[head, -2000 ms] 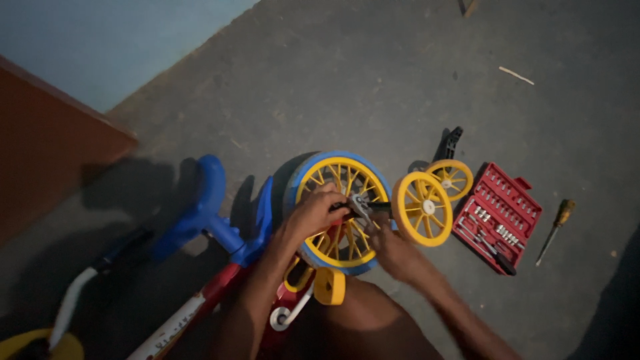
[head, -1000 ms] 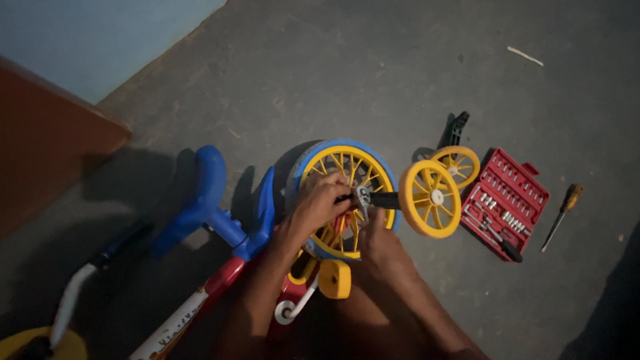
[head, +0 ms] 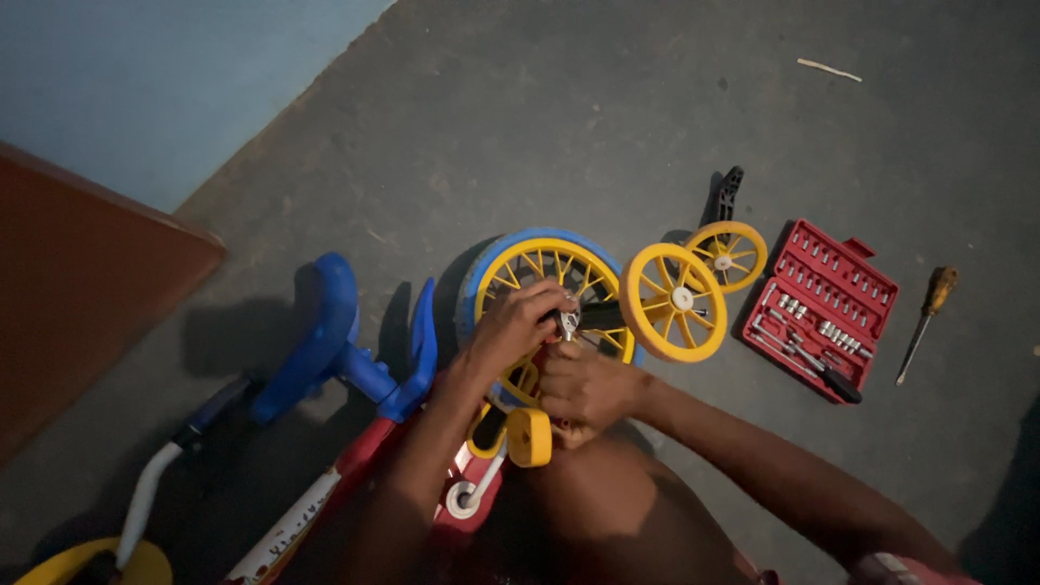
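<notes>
A child's bicycle lies on its side, its blue-tyred rear wheel (head: 505, 258) with yellow spokes under my hands. At the hub, my left hand (head: 524, 317) has its fingers around the black bracket's inner end, beside the metal head of a ratchet wrench (head: 568, 323). Just below, my right hand (head: 589, 390) is closed around the wrench, whose handle is mostly hidden in the fist. The black bracket (head: 603, 315) runs right to a yellow training wheel (head: 678, 302). A yellow pedal (head: 529, 437) on a white crank is below my hands.
Right of the bicycle are a second yellow training wheel (head: 725, 257) with a black bracket, an open red socket set (head: 821, 313) and a screwdriver (head: 927, 325). The blue saddle (head: 313, 333) and white handlebar (head: 148, 496) lie left. A thin stick (head: 829, 70) lies on the floor, farther off.
My right hand has moved from beside the hub to just below it, now closed around the wrench. My left hand stays at the hub.
</notes>
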